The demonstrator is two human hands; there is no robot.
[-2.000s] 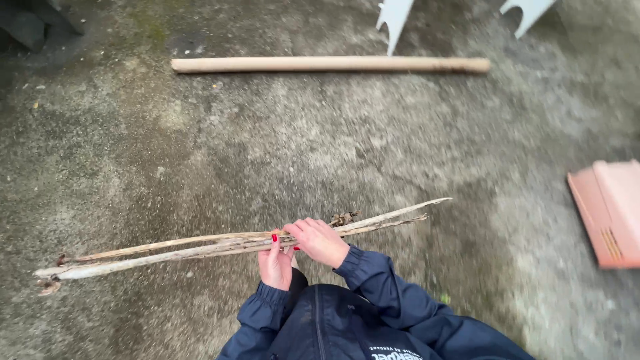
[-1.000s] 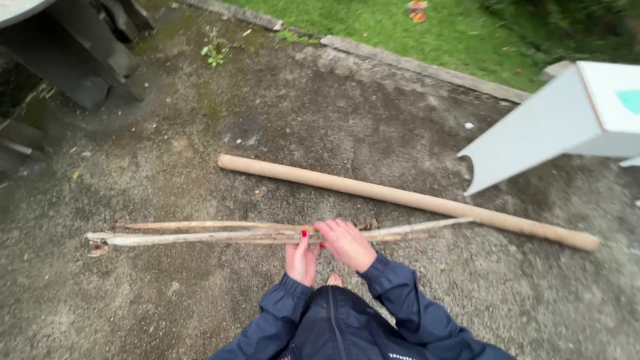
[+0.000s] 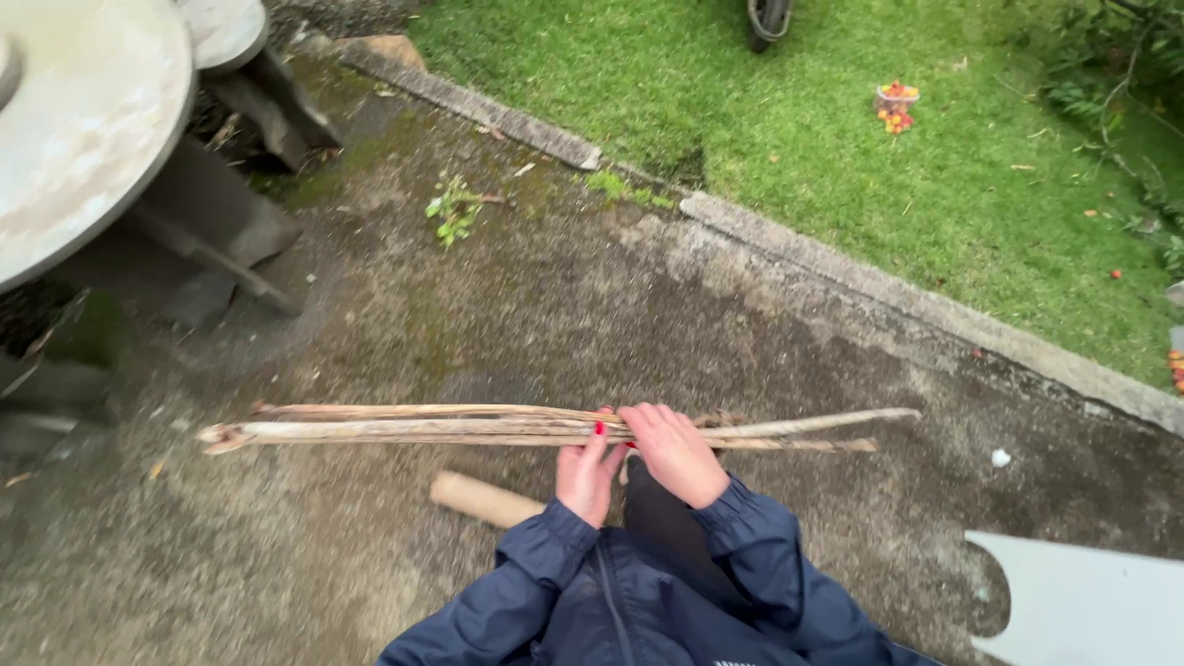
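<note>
A bundle of several long dry sticks [image 3: 416, 430] lies crosswise in front of my body, off the ground. My left hand [image 3: 590, 467] grips it near the middle from below, its thumb with a red nail on top. Right beside it, my right hand [image 3: 671, 451] is closed over the bundle from above, and its fingertips are partly hidden. Knobbly ends show at the far left of the sticks, and thinner ends reach out to the right. Below the sticks, one end of a brown cardboard tube [image 3: 486, 499] shows on the ground, the rest hidden by my arms and body.
A round stone table [image 3: 92, 139] and a stool [image 3: 222, 32] stand at the upper left. A concrete kerb [image 3: 888, 282] borders the grass [image 3: 786, 148], where a small container of red and orange pieces [image 3: 895, 104] sits. A white panel [image 3: 1091, 592] is at the lower right, a small plant [image 3: 453, 208] on the concrete.
The view has swung strongly, bringing in the table, the kerb and more grass. The cardboard tube, earlier beyond the sticks, now lies partly under my arms. Both hands still hold the sticks.
</note>
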